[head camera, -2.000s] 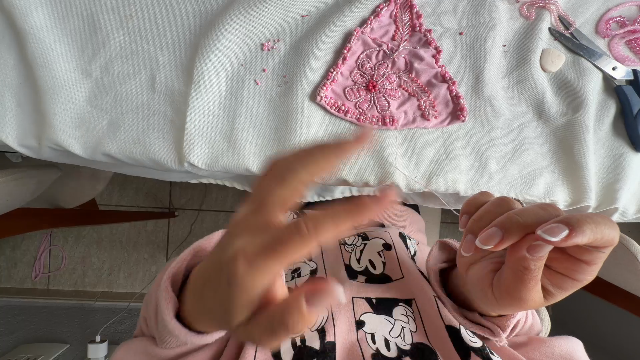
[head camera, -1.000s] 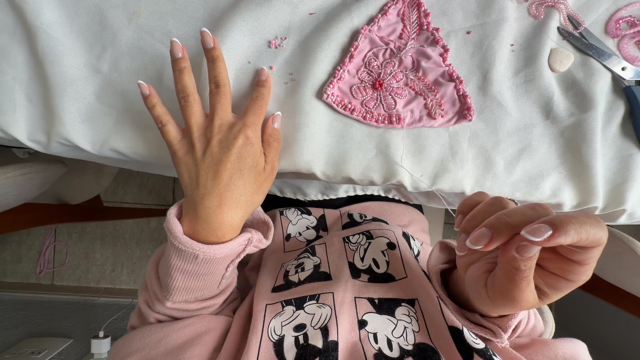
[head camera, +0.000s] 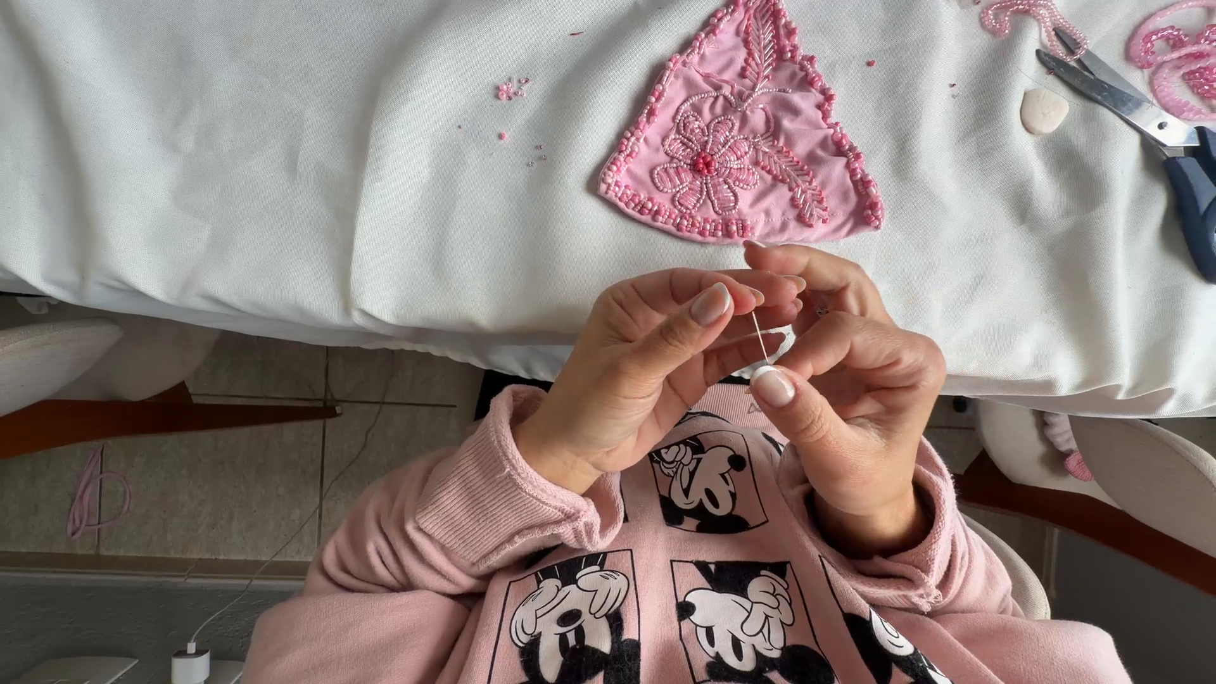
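Note:
My left hand (head camera: 655, 361) pinches a fine white thread (head camera: 759, 334) between thumb and forefinger. Close beside it, my right hand (head camera: 845, 389) grips the lower end of that short taut stretch between thumb and finger; whether a needle is there I cannot tell. Just beyond my fingers, a pink fabric triangle (head camera: 684, 95) lies on the white tablecloth, its edges lined with pink beads. A beaded flower (head camera: 705, 164) and leafy sprays decorate it.
Small loose beads (head camera: 511, 90) lie left of the triangle. To the right are scissors with dark blue handles (head camera: 1130, 109), a flat whitish piece (head camera: 1043, 111) and pink beaded pieces (head camera: 1173, 57). The cloth's hanging edge (head camera: 427, 356) runs between the table and my body.
My left hand, spread over the cloth at the left one second ago, has come right to meet my right hand. The right hand has moved left and up, below the triangle.

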